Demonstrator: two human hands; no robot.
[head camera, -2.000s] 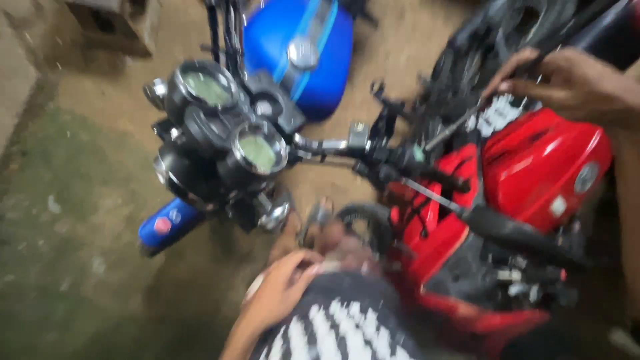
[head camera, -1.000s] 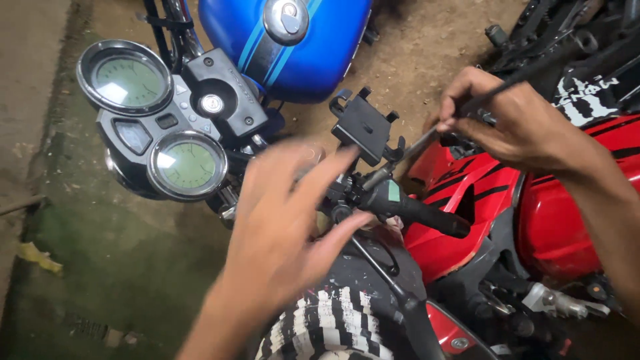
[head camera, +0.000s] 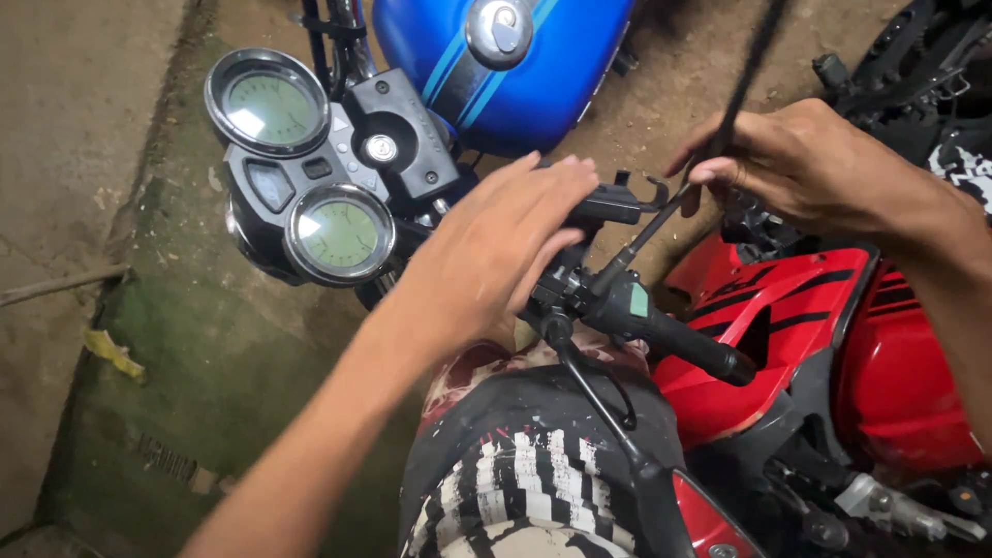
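Observation:
My left hand (head camera: 496, 240) lies over a black phone holder (head camera: 612, 203) on the motorcycle's handlebar, its fingers spread a little; whether it grips the holder is hidden. My right hand (head camera: 763, 167) pinches a thin black cable (head camera: 659, 225) with a sleeve, which runs down to the lever and switch area beside the rubber handlebar grip (head camera: 697, 345). Its other end rises out of the top of the view. Left of my left hand is the round twin instrument cluster (head camera: 341, 234), with the ignition lock (head camera: 380, 149) beside it.
A blue fuel tank (head camera: 496, 93) with a chrome cap is at the top. A red motorcycle (head camera: 899, 372) stands at the right. A mirror stem (head camera: 597, 395) reaches down over my shirt. A yellow leaf (head camera: 114, 355) lies on the mossy ground at the left.
My left hand has come from low near my body, through a blurred position, to over the phone holder. My right hand still holds the thin black piece. The view has shifted.

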